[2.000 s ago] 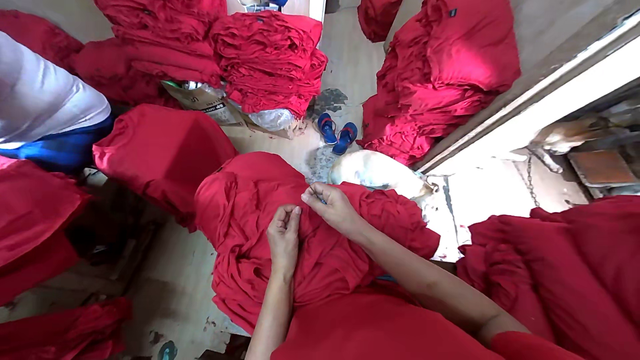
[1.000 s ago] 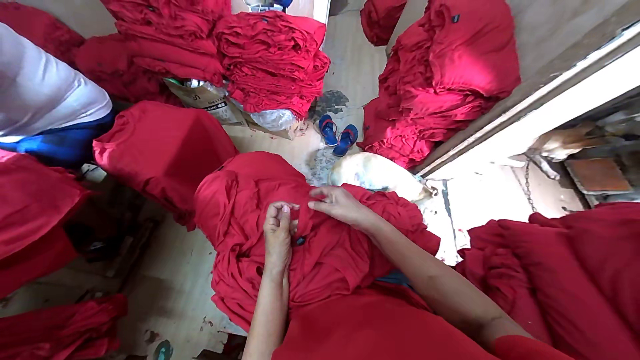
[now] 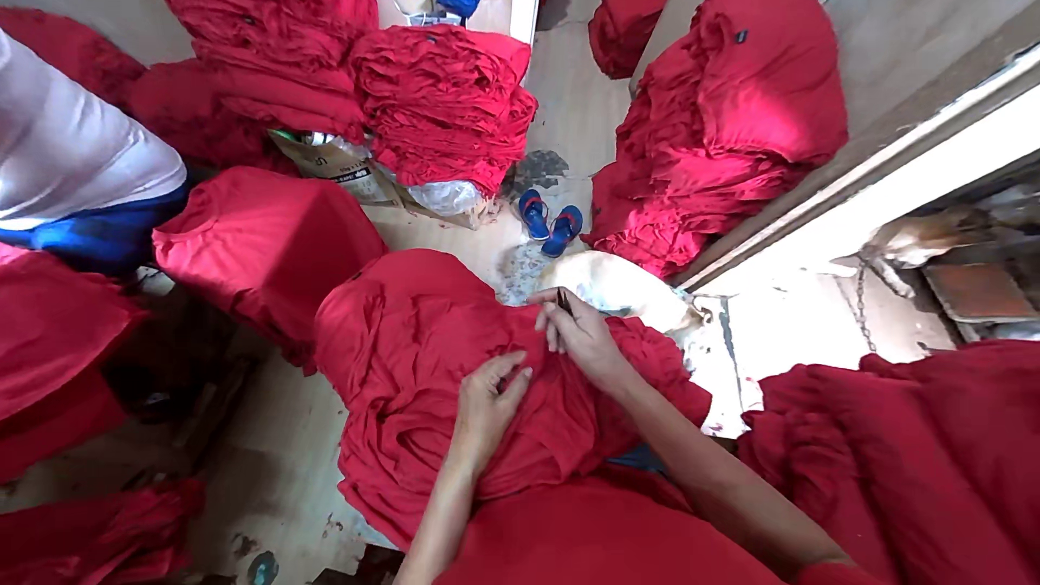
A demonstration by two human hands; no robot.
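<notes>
A heap of red fabric garments (image 3: 406, 349) lies in front of me, in the middle of the view. Over its centre is my left hand (image 3: 489, 398), thumb and fingers slightly parted; a small dark spot shows between them, and I cannot tell whether it is an object. Farther right and a bit higher, my right hand (image 3: 573, 329) holds a small dark tool (image 3: 563, 301), perhaps thread snips, against the fingers, with the index finger extended. The hands are apart from each other. Any fine thread between them is too small to make out.
Stacks of red garments stand at the back (image 3: 443, 106) and back right (image 3: 731, 122). Blue sandals (image 3: 548, 223) lie on the floor near a pale dog (image 3: 621, 284). Another dog (image 3: 926, 236) lies by a chain at right. At left sits a person in a white top (image 3: 73, 138).
My hands, close together at similar height before, are now farther apart. The right hand has moved up and away, and the left hand has come lower.
</notes>
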